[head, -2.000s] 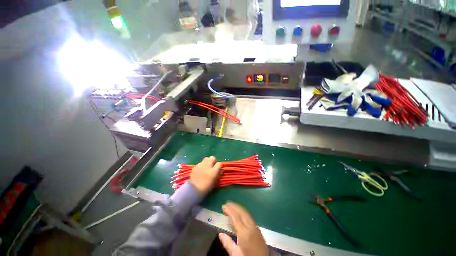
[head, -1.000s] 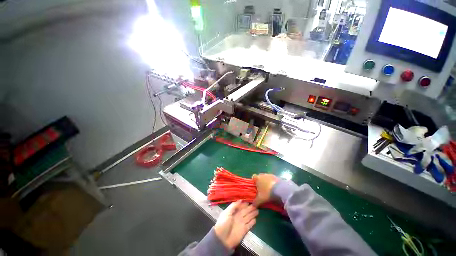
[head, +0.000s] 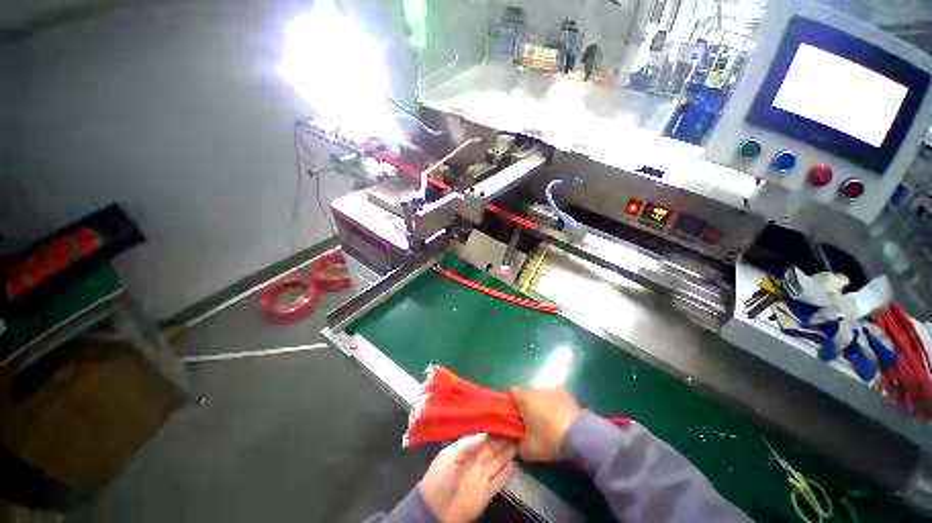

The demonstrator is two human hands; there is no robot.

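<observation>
A thick bundle of red wire leads (head: 460, 409) is held above the front edge of the green mat (head: 409, 322), with its pale ends fanned out at the left. My right hand (head: 547, 421) is closed around its right part. My left hand (head: 470, 475) is palm up below the bundle, its fingers touching the underside close to my right hand; it does not grip. A few loose red leads (head: 498, 293) lie along the back of the mat.
The machine arm (head: 506, 176) stands behind the mat under a glaring lamp. Scissors (head: 807, 495) lie on the mat at lower right. Gloves (head: 843, 312) and more red leads (head: 904, 358) are on the white shelf. Red wire coils (head: 289, 299) are on the floor at left.
The view has swung left. My left hand held the bundle on the mat at first; now my right hand has it, lifted towards the front edge, with my left hand beneath.
</observation>
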